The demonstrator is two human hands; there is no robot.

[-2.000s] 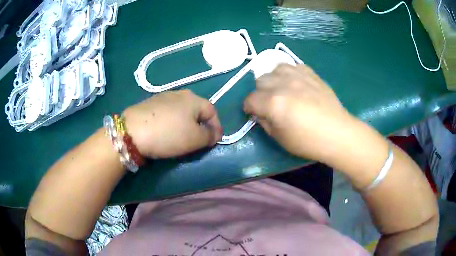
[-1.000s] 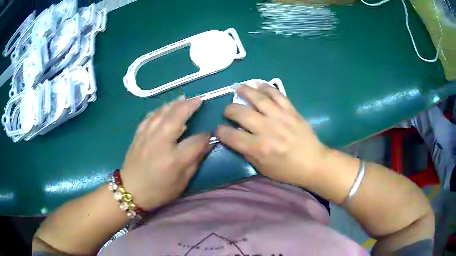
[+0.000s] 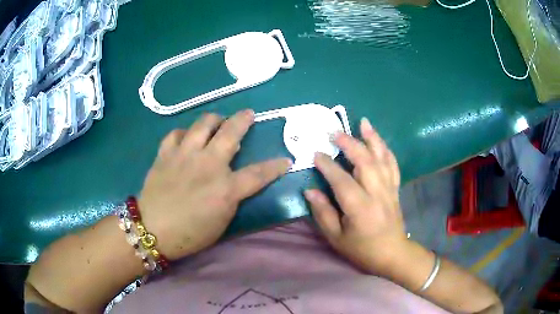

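A white plastic frame with a round disc [image 3: 307, 136] lies on the green bench near its front edge. My left hand [image 3: 199, 178] lies over its looped end, thumb and index finger on the frame's two sides, and hides most of the loop. My right hand [image 3: 362, 196] has its fingers spread, with fingertips at the disc's lower right edge; nothing shows held in it. A second white frame [image 3: 252, 58] lies flat just behind, disc to the right, untouched.
Overlapping white frames [image 3: 49, 92] are heaped at the left. A pile of thin silvery rods [image 3: 359, 21] lies at the back. A white cord [image 3: 498, 61] and a yellow bundle [image 3: 543, 67] are at the far right. A red stool [image 3: 476, 202] stands beyond the bench edge.
The near frame has come closer to the bench's front edge and turned more level. My right hand has opened and moved right and down off the disc. My left hand has spread over the loop.
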